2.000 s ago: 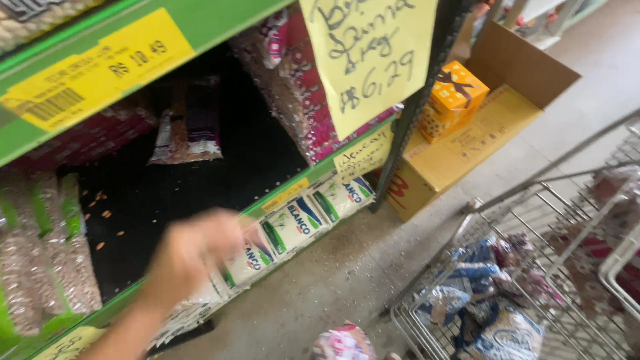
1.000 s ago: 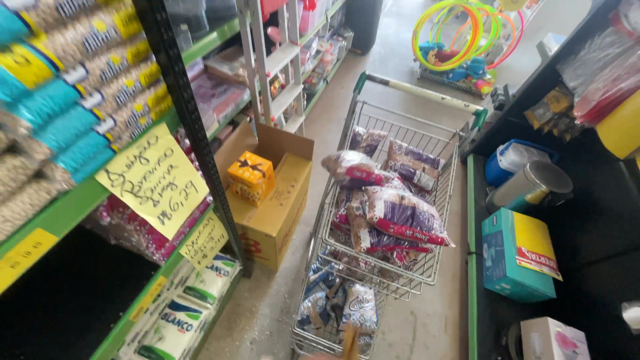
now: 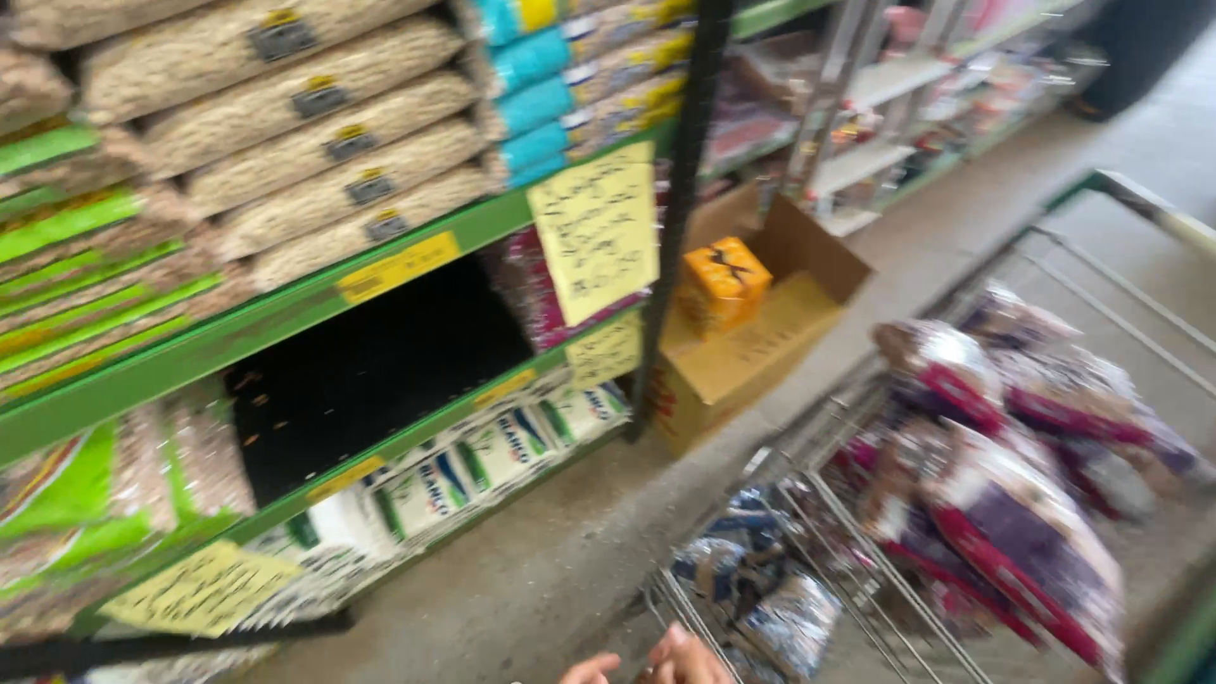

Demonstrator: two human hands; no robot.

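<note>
At the bottom edge, my left hand (image 3: 591,669) shows only its fingertips. Close to its right is my right hand (image 3: 686,657), with a few bent fingers visible beside the cart's lower basket. Both hands are blurred and cut off by the frame, and no held item shows. The wire shopping cart (image 3: 869,560) stands at the right. Clear bags with purple and magenta print (image 3: 1021,532) lie piled in its upper basket. Bags with blue and silver print (image 3: 788,608) fill part of the lower basket. On the left, a green-edged shelf (image 3: 313,332) carries stacked bags of beige grains (image 3: 332,161).
An open cardboard box (image 3: 750,366) holding an orange box (image 3: 727,275) sits on the floor past the black shelf post (image 3: 679,190). Beyond it leans a metal stepladder (image 3: 864,123). White packs (image 3: 456,475) line the bottom shelf. Part of a person (image 3: 1145,47) is at the far right.
Two seconds ago one hand was over the lower shelf; now both are at the bottom of the view. The bag seen then on the dark shelf no longer shows there. The view has swung about.
</note>
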